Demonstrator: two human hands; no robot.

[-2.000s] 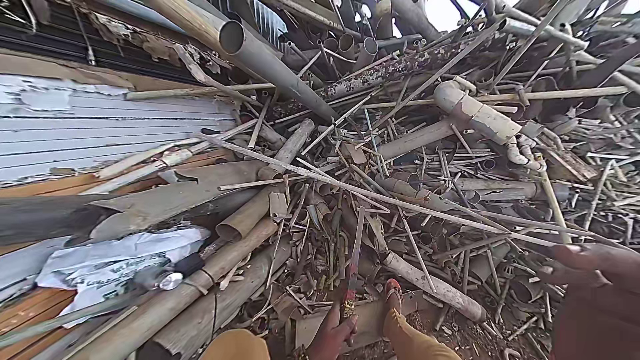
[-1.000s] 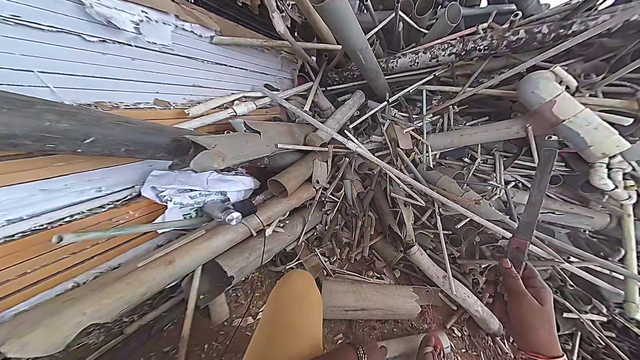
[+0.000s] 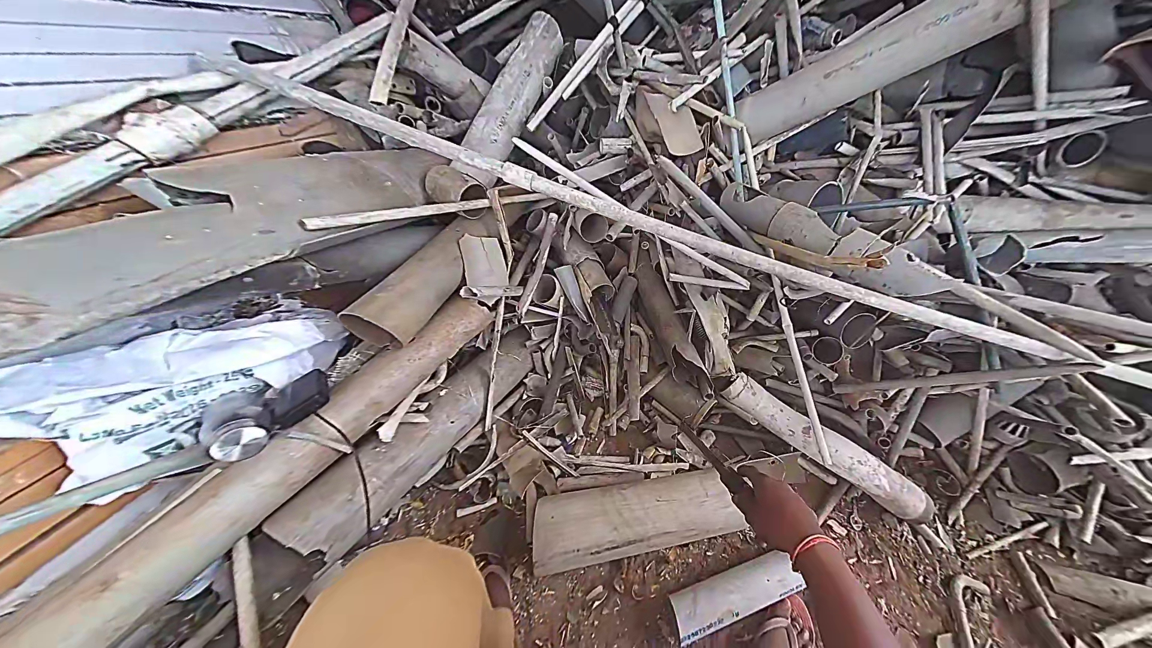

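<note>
My right hand [image 3: 778, 511], with a red band on its wrist, is low and right of centre, closed on the handle of a long dark knife, which looks like a machete [image 3: 708, 450]. The blade points up and left over the scrap; its tip is hard to tell from the debris. Just left of and below the hand lies a wide cut half of a grey plastic pipe [image 3: 630, 524]. A shorter printed pipe piece [image 3: 733, 596] lies below the hand. A long thin pale strip [image 3: 630, 216] crosses the pile above. My left hand is out of view.
Long grey pipes [image 3: 261, 481] slope along the left, beside a printed white sack [image 3: 162, 387] and a metal-and-black object [image 3: 247, 427]. Broken pipes and fittings heap up ahead and right. My knee [image 3: 400, 594] is at the bottom.
The knife, in my left hand two seconds ago, was held up at the right in my right hand one second ago; it is now lower, over the debris. My left hand has left view.
</note>
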